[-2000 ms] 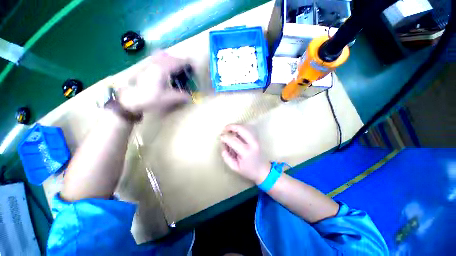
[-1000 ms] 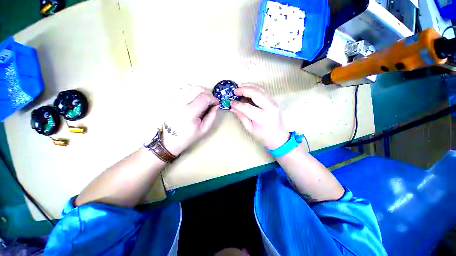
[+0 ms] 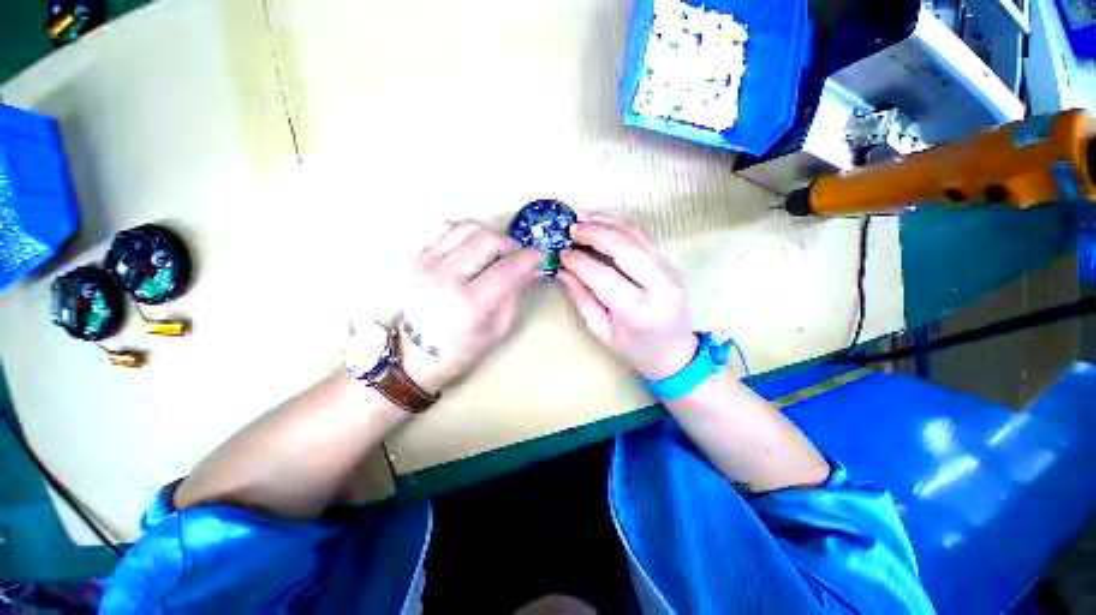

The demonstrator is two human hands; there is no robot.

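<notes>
A round black housing with a circuit board [image 3: 543,228] is held just above the cardboard, in front of me at the centre. A green part shows at its lower edge. My left hand [image 3: 463,286], with a brown-strapped watch, grips its lower left side. My right hand [image 3: 627,288], with a teal wrist band, grips its right side with thumb and fingers. The fingertips hide part of the housing's rim. Any small part between the fingers is too small to tell.
Two black housings [image 3: 149,264] with yellow-orange cylinders lie at left, another at the upper left. A blue bin [image 3: 34,192] stands at far left. A blue bin of white parts [image 3: 775,75] stands upper right. The orange screwdriver [image 3: 949,174] is at right, beside a pale metal box.
Two seconds ago my left hand was blurred, holding a dark housing at upper left, and my right hand was apart. Now both hold the housing at the centre. Since one second ago, the left fingers shifted slightly.
</notes>
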